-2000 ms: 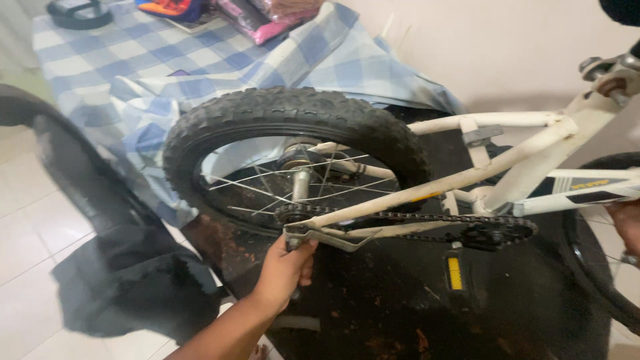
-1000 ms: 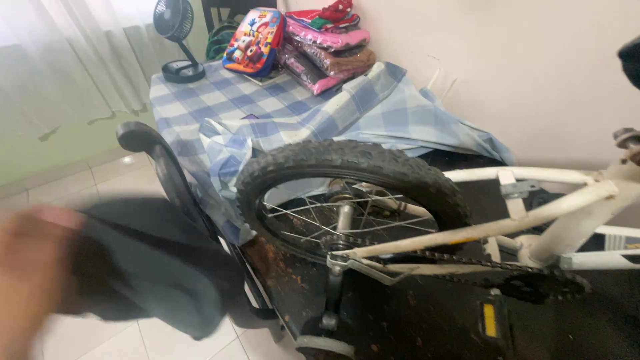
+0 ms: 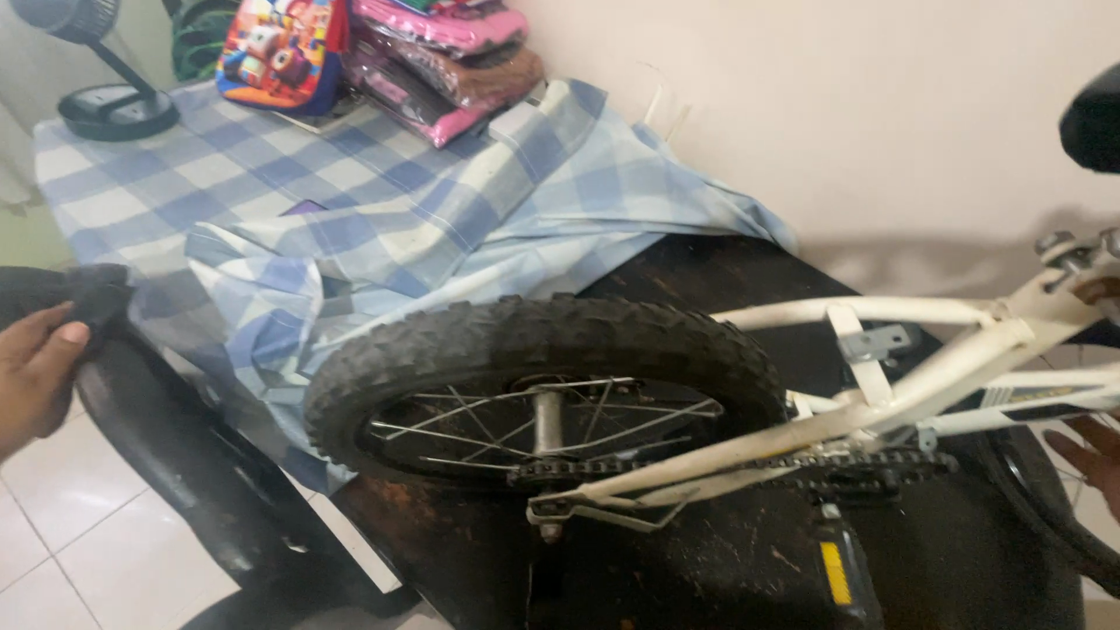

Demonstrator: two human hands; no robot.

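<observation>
A white-framed bicycle lies tilted over a dark, worn tabletop (image 3: 726, 560), its knobby black rear tire (image 3: 542, 337) toward the middle. The chain (image 3: 569, 472) runs to the crank, and a black pedal with a yellow reflector (image 3: 836, 573) hangs below. A nut and thin metal bracket (image 3: 604, 516) sit at the rear axle. At the left edge, my left hand (image 3: 39, 372) pinches dark cloth (image 3: 96, 293) by the top of a black chair. My right hand (image 3: 1089, 455), partly cut off at the right edge, is beside the white frame tube (image 3: 1041, 389); its contact is unclear.
A blue-and-white checked cloth (image 3: 350, 175) is bunched beside the tire. On it stand a small fan (image 3: 118, 109), a colorful bag (image 3: 284, 57) and plastic-wrapped packages (image 3: 446, 66). The black chair (image 3: 166, 420) stands left on the tiled floor (image 3: 61, 525); a wall rises behind.
My left hand was at the rear axle two seconds ago, then blurred over the dark cloth at the left; now it grips cloth near the chair's top.
</observation>
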